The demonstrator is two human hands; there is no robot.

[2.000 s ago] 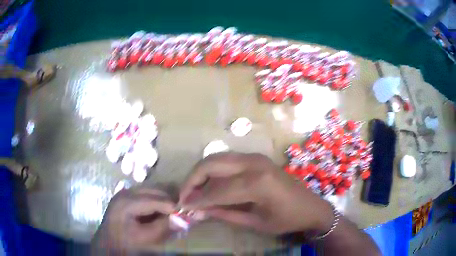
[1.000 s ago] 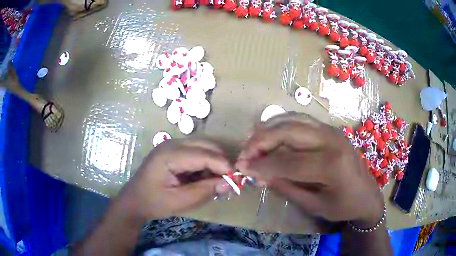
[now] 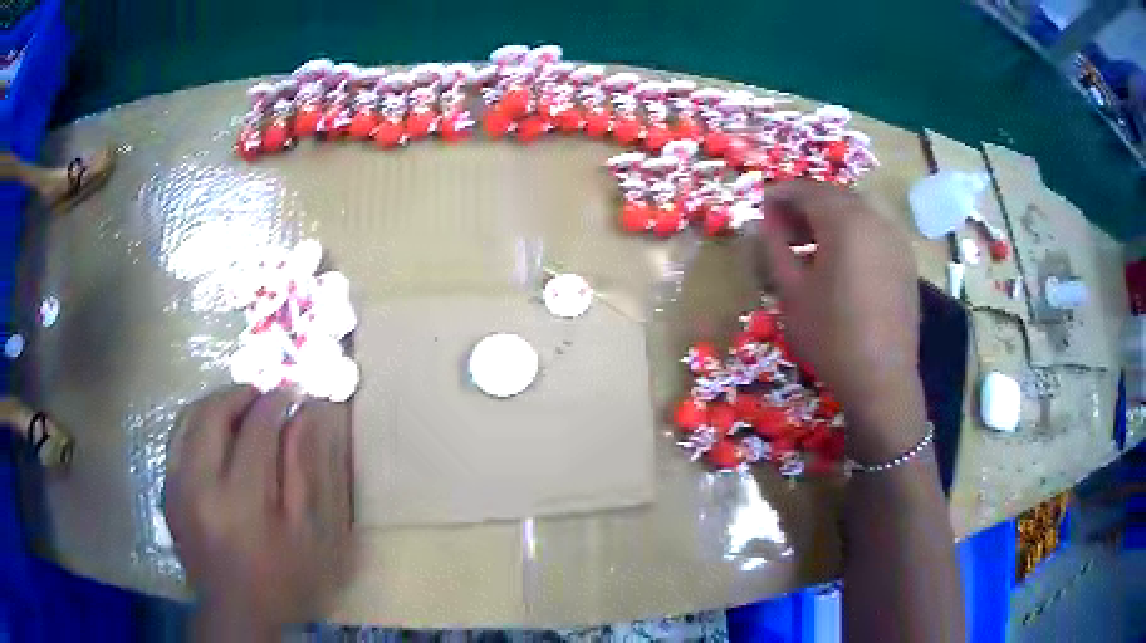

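Note:
My left hand (image 3: 258, 496) is at the lower left, its fingertips at the near edge of the pile of white discs with red marks (image 3: 321, 320); whether it grips one is hidden. My right hand (image 3: 848, 295) is over the right side, fingertips at the right end of the short row of finished ornaments (image 3: 672, 216). A small white bit shows by its fingers; whether it holds an ornament is unclear. The heap of red ball pieces (image 3: 754, 415) lies partly under that hand. A plain white round (image 3: 503, 364) and a single disc (image 3: 568, 295) lie in the centre.
A cardboard sheet (image 3: 434, 465) lies in the middle. The long ornament row (image 3: 415, 119) runs along the far side. A dark phone (image 3: 945, 364) is partly behind my right wrist, with a white case (image 3: 1002, 401) beside it. Sandalled feet (image 3: 82, 176) show at left.
My hands were together at the near centre, working on a red-and-white piece. They have parted: left to the disc pile, right to the short row. The camera view has shifted.

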